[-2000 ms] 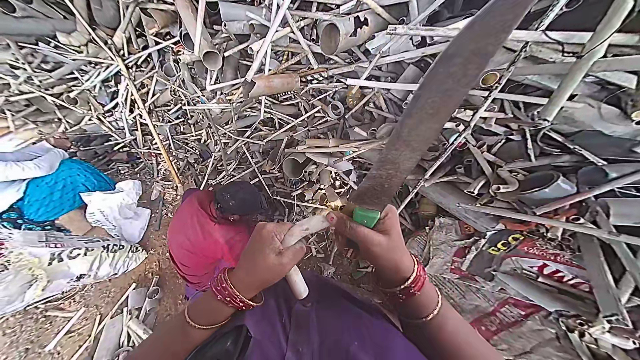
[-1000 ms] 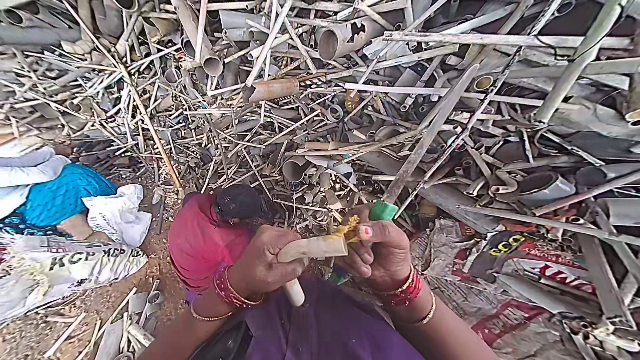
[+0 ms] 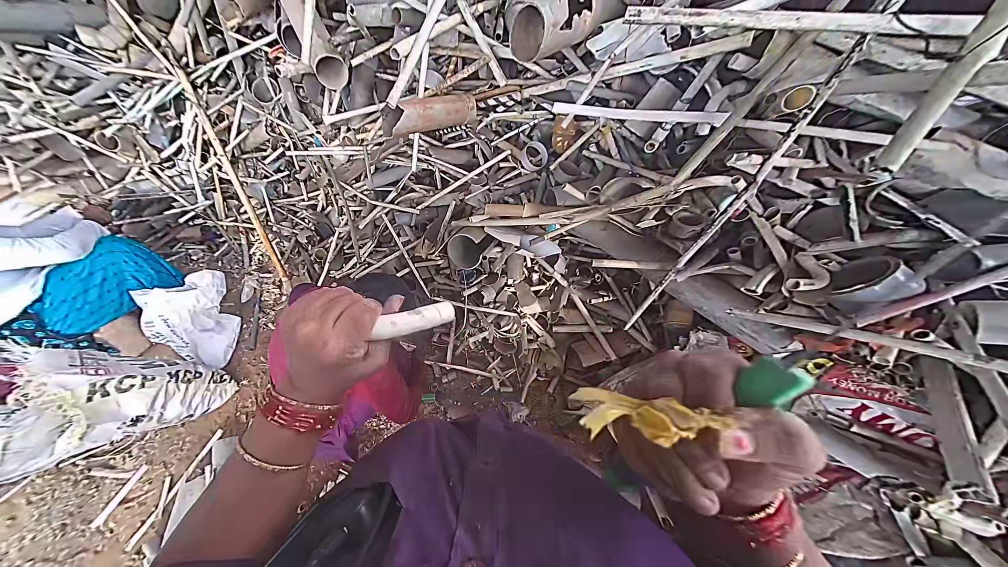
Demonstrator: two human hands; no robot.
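A short white plastic pipe (image 3: 413, 320) is gripped in my left hand (image 3: 327, 342), its end pointing right. My right hand (image 3: 713, 429), to the right and apart from the pipe, pinches a crumpled yellow strip (image 3: 657, 416) between thumb and fingers. Something wrapped in green (image 3: 772, 383) shows at the knuckles of this same hand, the handle of a blade. The blade itself cannot be made out clearly against the heap. Red bangles circle both wrists.
A large heap of scrap pipes (image 3: 472, 181) and strips spreads ahead and right. A person in pink (image 3: 386, 386) is close below my left hand. Another person in blue cloth (image 3: 102, 287) sits at left beside a printed white sack (image 3: 110, 405). More printed sacks (image 3: 874, 402) lie at right.
My hands were together at the pipe and have moved apart. The yellow material was at the pipe's end a second ago and is now away from it in my right hand.
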